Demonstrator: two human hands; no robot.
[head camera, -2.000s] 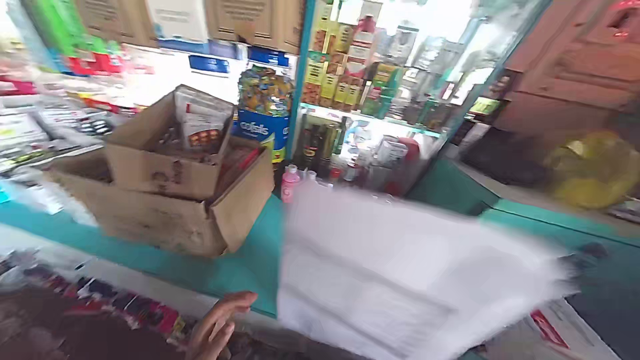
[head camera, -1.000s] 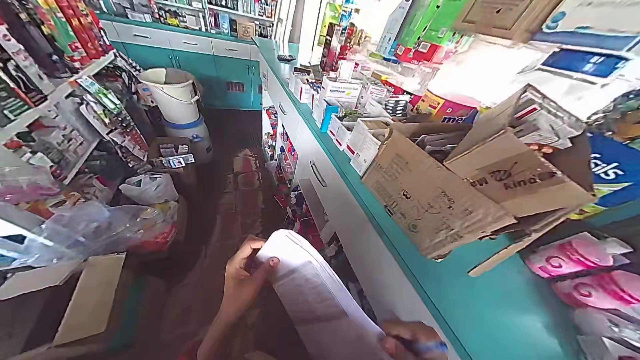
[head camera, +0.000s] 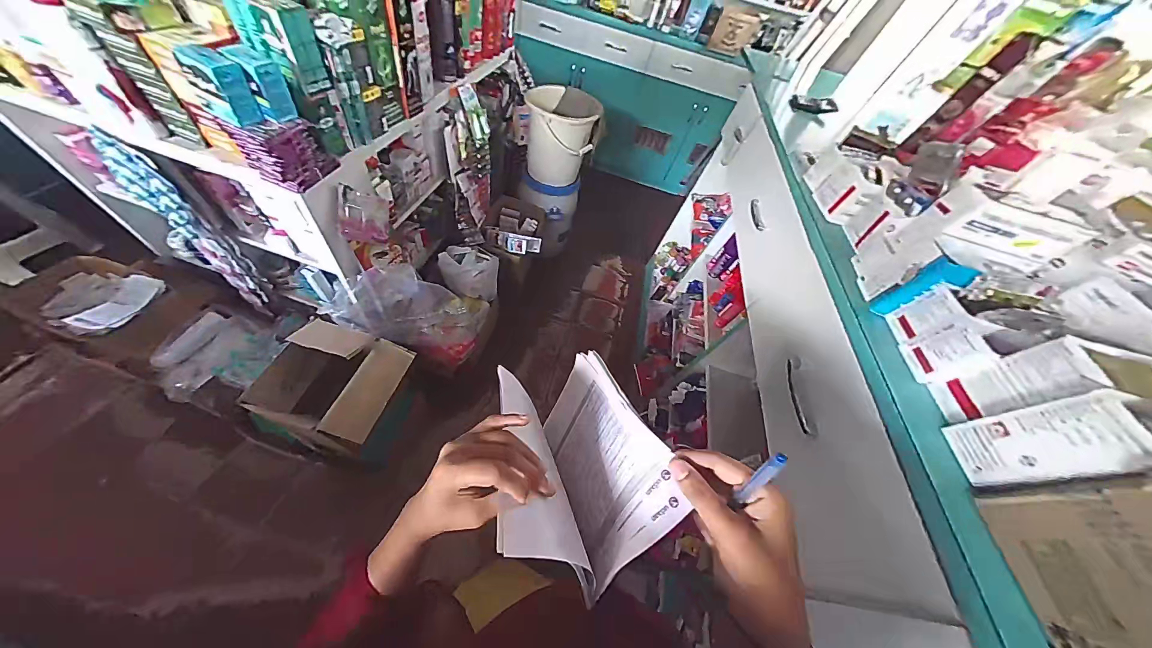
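Observation:
A stack of printed paper sheets (head camera: 621, 468) lies partly spread like a booklet between my hands, low in the middle of the view. My left hand (head camera: 481, 477) has its fingers on the turned-up left leaves. My right hand (head camera: 747, 522) grips the right edge of the sheets with thumb and fingers. A blue pen (head camera: 761, 477) is also held in my right hand, sticking up between the fingers. The pages bear print, and a yellowish piece (head camera: 500, 589) shows below them.
On the right runs a counter with a teal edge (head camera: 886, 387), drawers and many medicine boxes (head camera: 1048, 441). An opened cardboard box (head camera: 328, 387) and plastic bags (head camera: 423, 310) stand on the floor at left. A white bucket (head camera: 560, 135) stands farther back. Stocked shelves (head camera: 315, 202) line the left.
The view has swung left, away from the glass shelves. The sheets, blurred at first and then held folded, are now spread apart, with my left hand on the left leaves.

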